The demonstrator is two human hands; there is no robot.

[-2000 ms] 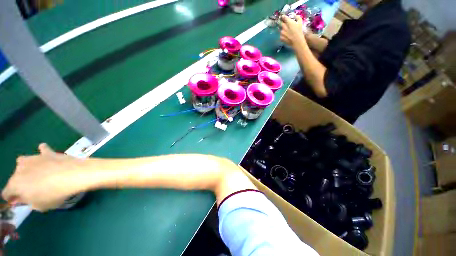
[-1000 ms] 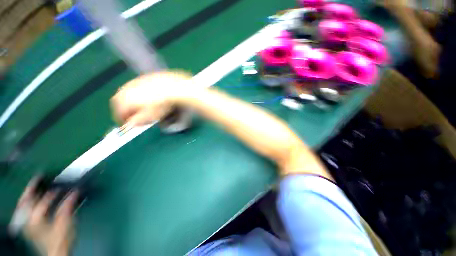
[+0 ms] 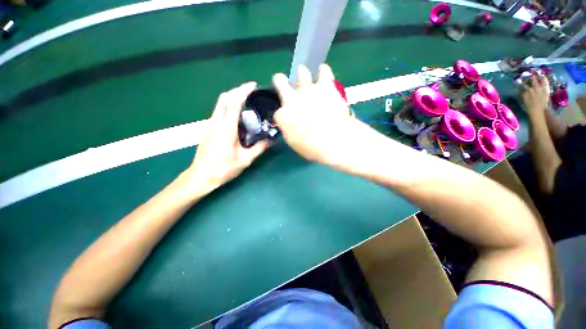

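My left hand (image 3: 221, 141) holds a black housing (image 3: 262, 101) by its side, with its open end facing me. Small white and grey parts show at the mouth of the housing. My right hand (image 3: 315, 115) is right beside the housing, fingers curled round a motor unit that it mostly hides; a red-pink rim (image 3: 340, 90) of it shows past the fingers. Several motor units with pink funnels (image 3: 458, 125) stand in a cluster on the green bench to the right, with wires and white plugs around them.
A white rail (image 3: 128, 149) runs behind my hands, with a grey-white upright (image 3: 316, 38) rising from it. Beyond is the green conveyor (image 3: 167, 71) with more pink-topped units. An open carton (image 3: 411, 276) is below the bench at right. Another person's arm (image 3: 543, 138) works at far right.
My hands have come together over the rail, the left up from the lower left with the black housing. The view has swung, and the pink cluster now sits farther right and lower.
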